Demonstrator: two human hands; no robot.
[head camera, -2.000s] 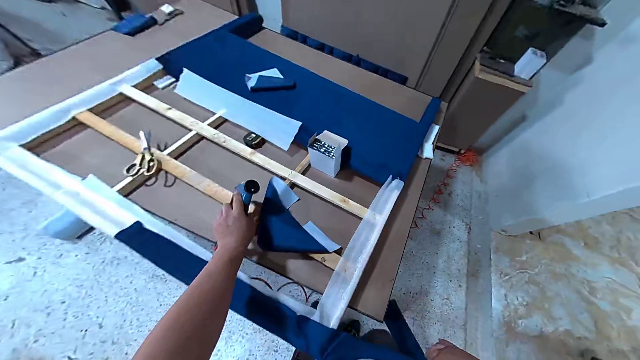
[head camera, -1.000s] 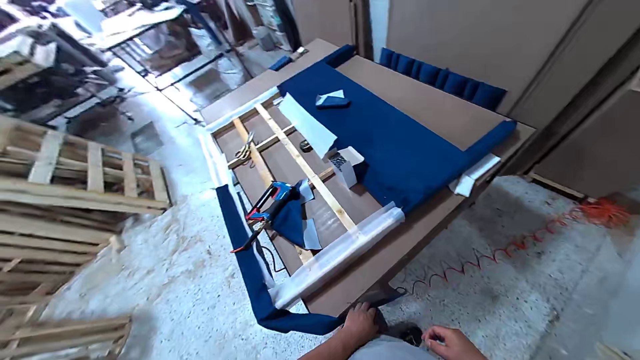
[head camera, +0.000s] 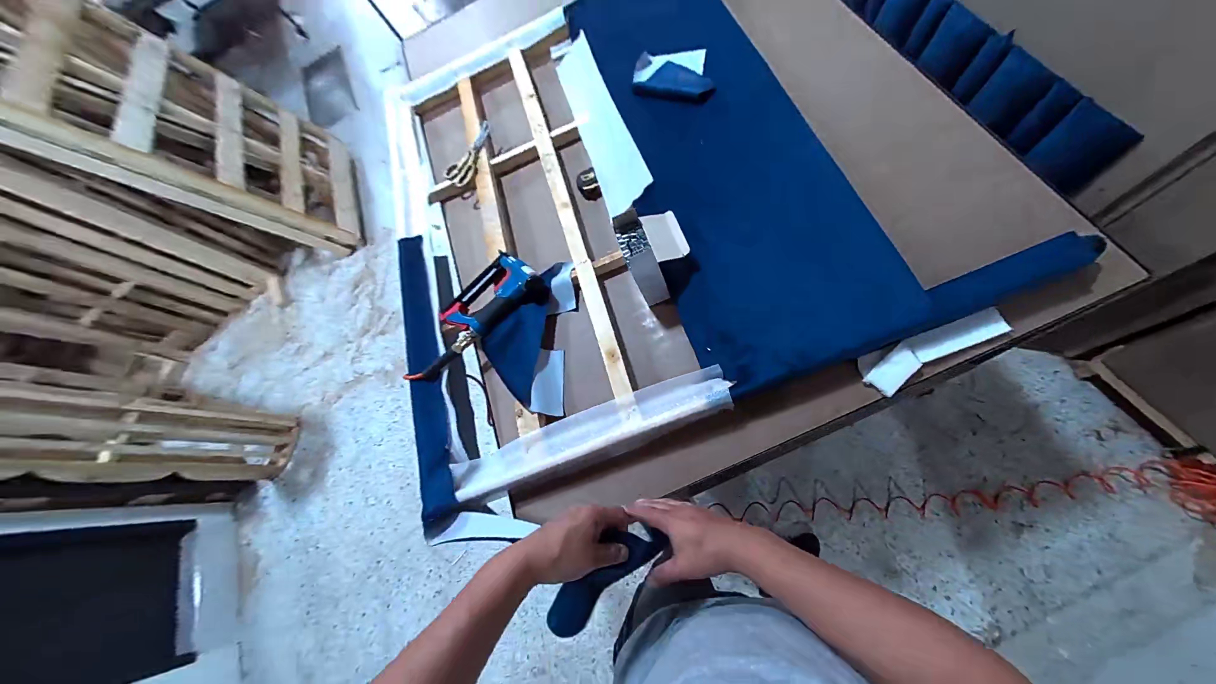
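Both hands are close together just off the near edge of the table. My left hand grips a strip of dark blue fabric, whose end hangs below it. My right hand holds the same strip where it is bunched between the hands. From the left hand the strip's pale underside runs left to the corner of a wooden frame padded with white material. A blue and red pneumatic staple gun lies on the frame, over a folded blue fabric piece.
Scissors, a tape measure and an open box of staples lie about the frame. A broad blue fabric sheet covers part of the table. Wooden frames stand at left. An orange coiled hose trails across the floor.
Two seconds ago my left hand was on the staple gun; the gun now lies on the frame. Both hands have come together and taken hold of the blue strip. The view has swung.
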